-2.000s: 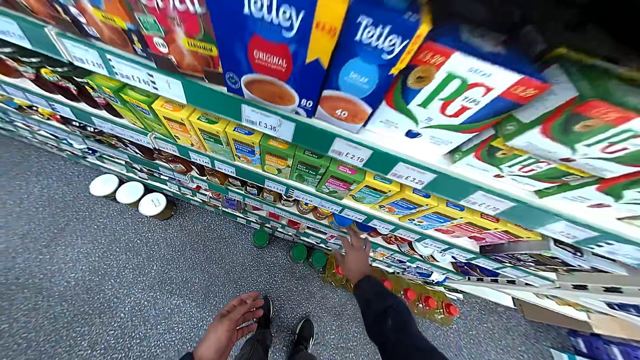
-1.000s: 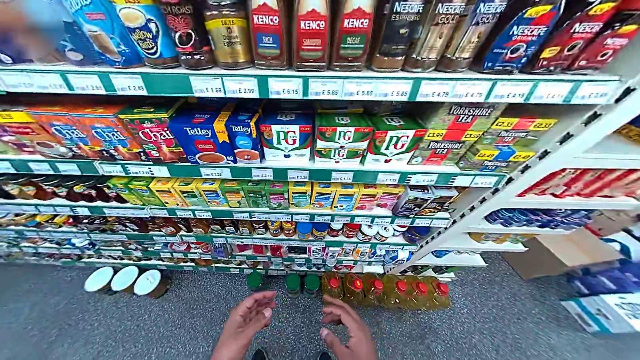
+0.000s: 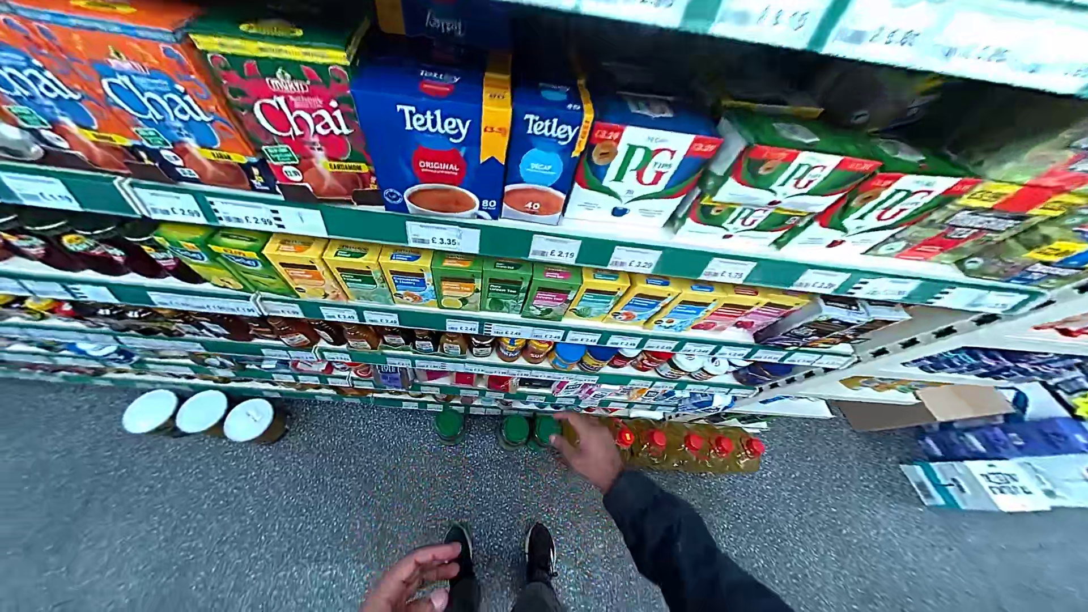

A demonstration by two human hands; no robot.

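My right hand [image 3: 588, 450] reaches forward at the centre, its fingers spread above the left end of a row of oil bottles [image 3: 693, 445] with red caps. Whether it touches a bottle I cannot tell. Just left of its fingertips stand jars with green lids [image 3: 514, 430] on the floor. Low in the view, my left hand [image 3: 416, 578] is half curled with nothing in it, beside my left shoe. Above are shelves with a blue Tetley tea box [image 3: 432, 136], a PG Tips box [image 3: 642, 170] and a row of smaller tea boxes [image 3: 506, 287].
Three white-lidded tubs [image 3: 201, 413] stand on the floor at the left. The green shelf edge [image 3: 348, 228] with price tags spans the view. At the right are an open cardboard box [image 3: 965, 401] and purple packs [image 3: 1007, 440] near the side shelving.
My right hand has moved forward from beside the left one to the bottles and jars. My left hand has dropped lower in view. The view has tilted and come nearer the shelves.
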